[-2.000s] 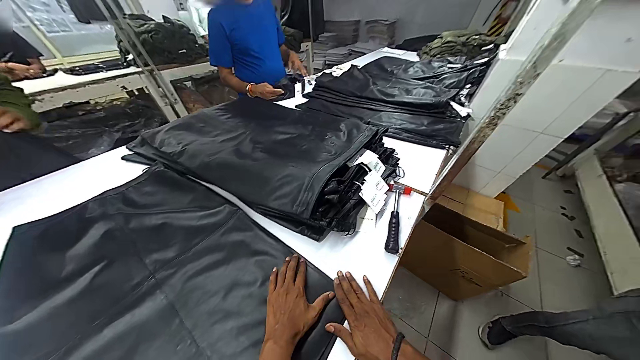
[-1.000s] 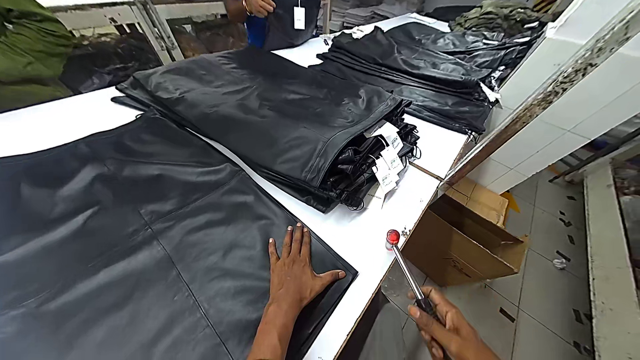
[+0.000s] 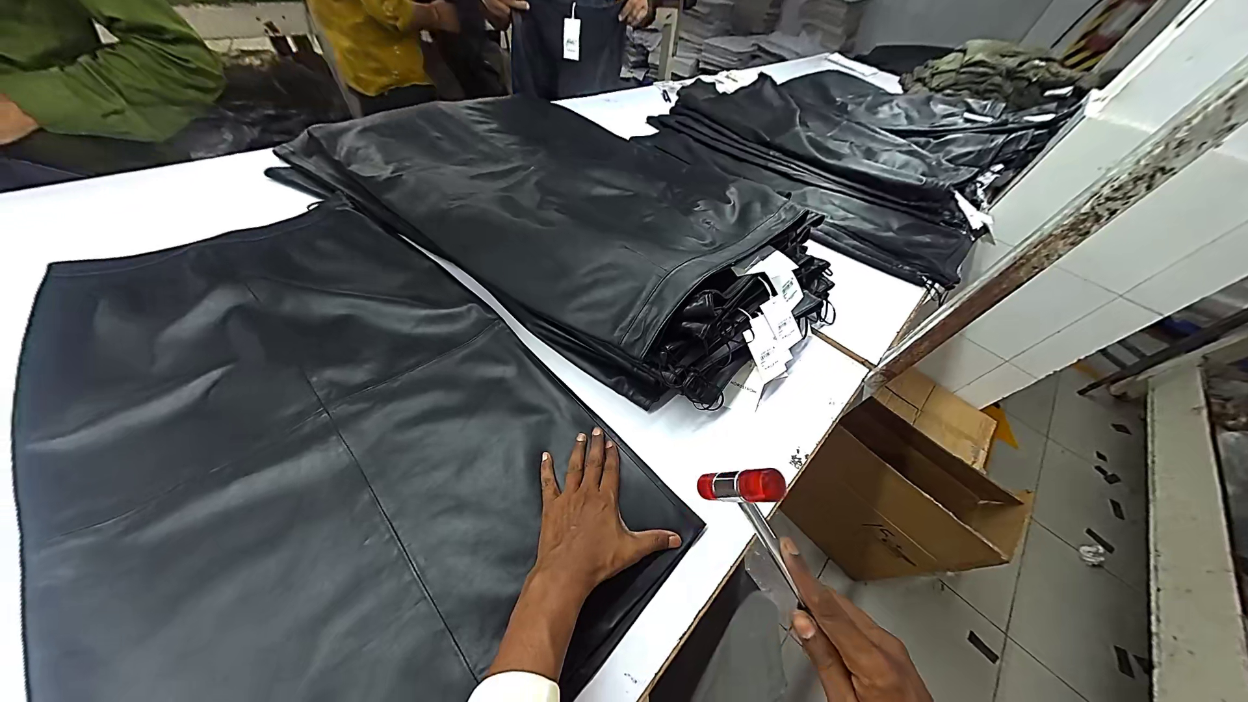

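A black leather-like garment (image 3: 244, 419) lies spread on the white tabletop (image 3: 673, 458). My left hand (image 3: 590, 526) rests flat on it near its right corner, fingers apart, gripping nothing. In my right hand (image 3: 848, 624) is a soft-faced mallet (image 3: 743, 485) with red faces and a metal shaft; its head is held up over the table's edge, right of the garment's corner. Most of the mallet's grip is hidden by my fingers. Beyond the garment lies a stack of black garments (image 3: 556, 214) with white hang tags (image 3: 775, 312) at its right end.
Another black garment pile (image 3: 829, 166) lies farther back, beside a tiled wall (image 3: 1082, 263). An open cardboard box (image 3: 897, 507) stands on the floor right of the table. Across the table, people stand, one in a green sleeve (image 3: 146, 73), one holding a dark tagged garment (image 3: 565, 49).
Two seconds ago both hands lay at the garment's corner and the mallet lay on the table beside the stack. My right hand has since taken hold of the mallet and lifted it.
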